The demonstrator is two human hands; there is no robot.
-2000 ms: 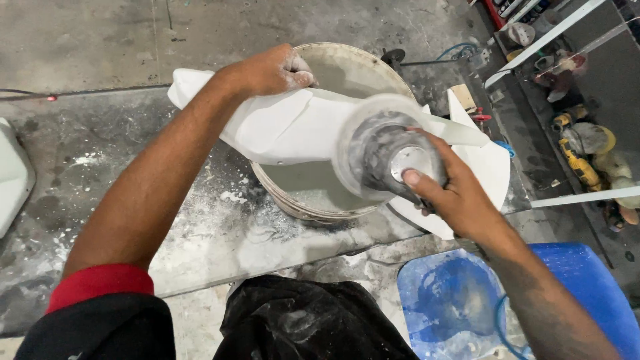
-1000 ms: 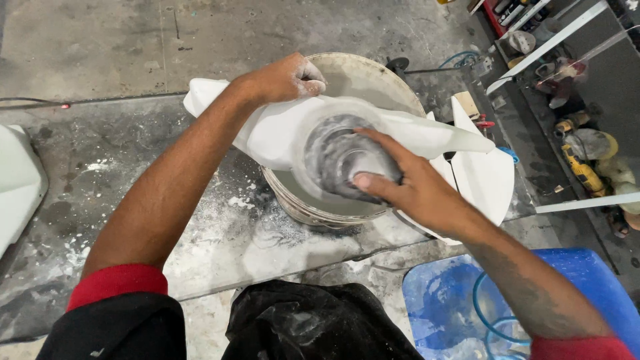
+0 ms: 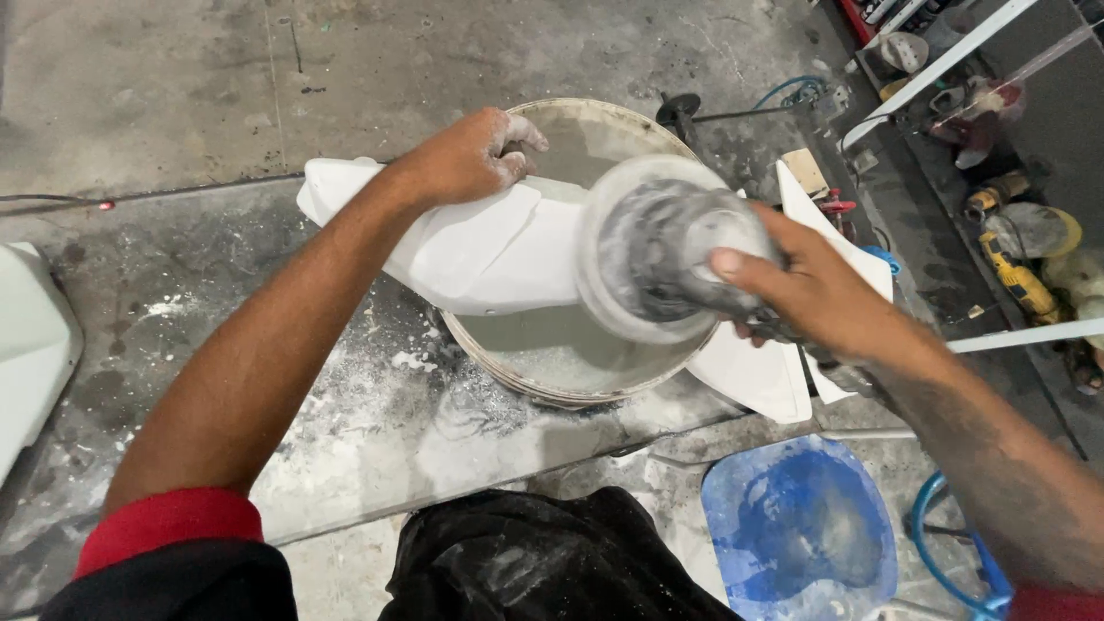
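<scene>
A long white molded panel point(image 3: 483, 250) lies across the top of a round, dusty bucket point(image 3: 595, 392). My left hand point(image 3: 479, 159) rests on the panel's upper edge, its whitened fingers bent over that edge; the grip beneath them is partly hidden. My right hand point(image 3: 789, 276) is closed round a grey, dust-covered orbital sander point(image 3: 690, 241). The sander's wide round pad, blurred, sits over the right part of the panel and hides it. Other white panel pieces point(image 3: 759, 375) lie right of the bucket, beneath and beyond my right hand.
A pale molded part point(image 3: 30, 345) lies at the far left. Below right stands a blue plastic seat point(image 3: 802, 526), with a blue hose point(image 3: 927, 526) beside it. A shelf at right holds a yellow power tool point(image 3: 1022, 280). A black-knobbed rod point(image 3: 679, 108) stands behind the bucket.
The sander in my right hand moved left along the panel between the two earlier frames, and is now back farther right on it. My left hand stays at the panel's upper edge.
</scene>
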